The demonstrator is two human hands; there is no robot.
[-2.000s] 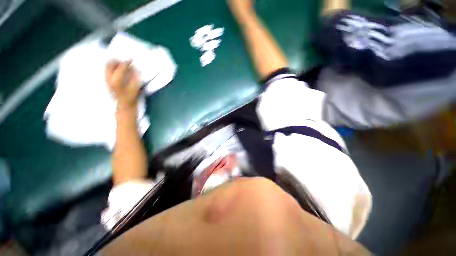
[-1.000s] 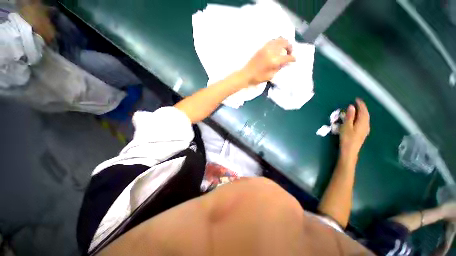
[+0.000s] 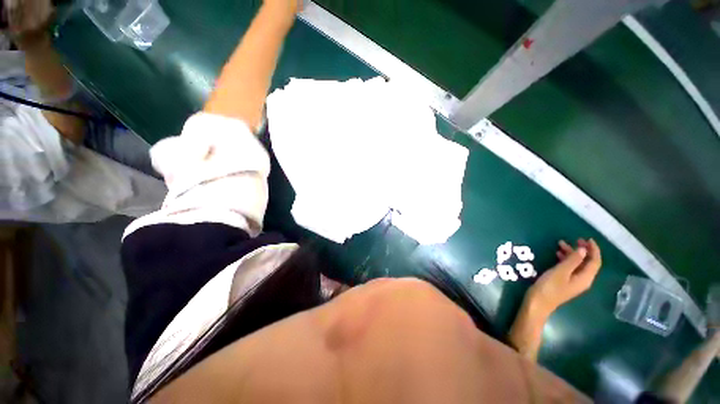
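Note:
A large white cloth-like mass (image 3: 363,158) with ragged edges lies on the green surface. Several small white parts with centre holes (image 3: 507,263) lie in a loose cluster to its lower right. My right hand (image 3: 580,268) rests just right of the cluster, fingers loosely curled and apart, with nothing visible in it. My left forearm reaches up past the cloth's left side to the top edge, where the left hand is cut off.
A pale rail (image 3: 545,173) runs behind the cloth, with a grey metal post (image 3: 537,63) rising from it. Clear plastic boxes lie at right (image 3: 649,304) and upper left (image 3: 144,24). Another person's arm (image 3: 695,367) enters at lower right; another person sits at left.
The view has shifted. My left hand has left the cloth and reached up out of the picture. My right hand has moved off the small parts, which now lie in full view.

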